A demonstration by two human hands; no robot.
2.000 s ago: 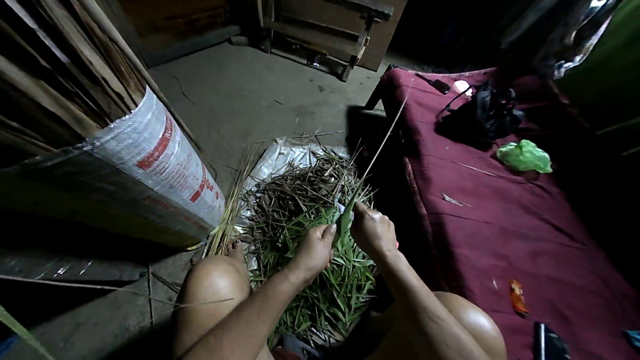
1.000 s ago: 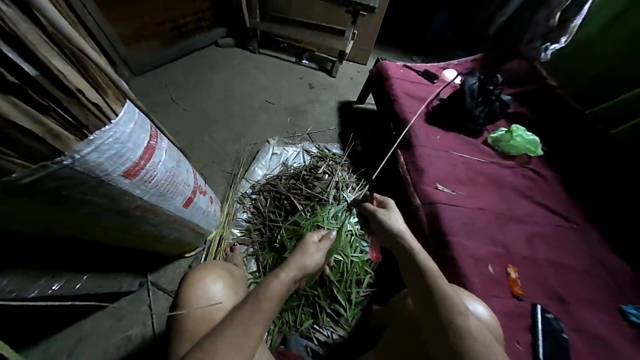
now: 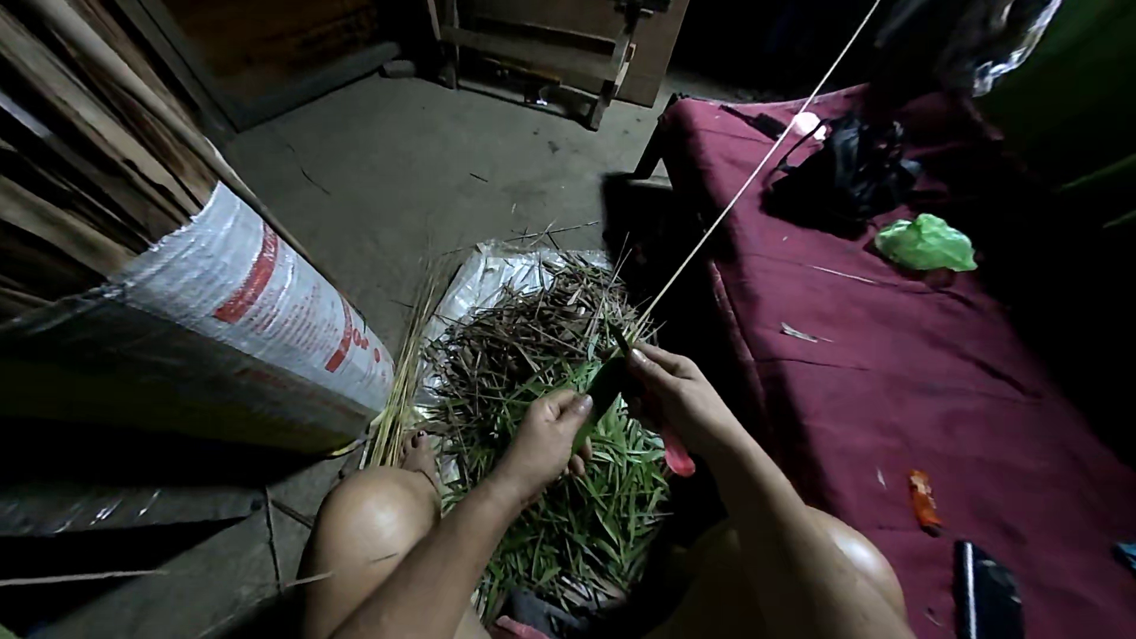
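Observation:
My left hand [image 3: 552,437] pinches the lower part of a broad green leaf [image 3: 603,390] between thumb and fingers. Close by on the right, my right hand [image 3: 667,380] is closed at the leaf's upper part, where a long thin pale stalk [image 3: 741,191] rises away to the upper right. A red, rounded end of something [image 3: 678,454] shows below my right palm; whether it is a tool handle I cannot tell. Both hands are over a heap of narrow leaves and stalks [image 3: 612,497], green nearer me and brown farther off, on a white plastic sheet [image 3: 484,280].
Left stands a white woven sack [image 3: 266,302] around tall dry stalks. Right is a low bed or bench with maroon cloth [image 3: 834,399], bearing a black bag [image 3: 848,173], a green plastic bag [image 3: 926,243], an orange wrapper [image 3: 923,501] and a dark flat object [image 3: 985,590]. A wooden frame [image 3: 532,58] stands behind.
The thin stalk now reaches the top edge of the view, where its far end showed over the maroon cloth before. My hands have stayed close together over the heap, with the green leaf between them.

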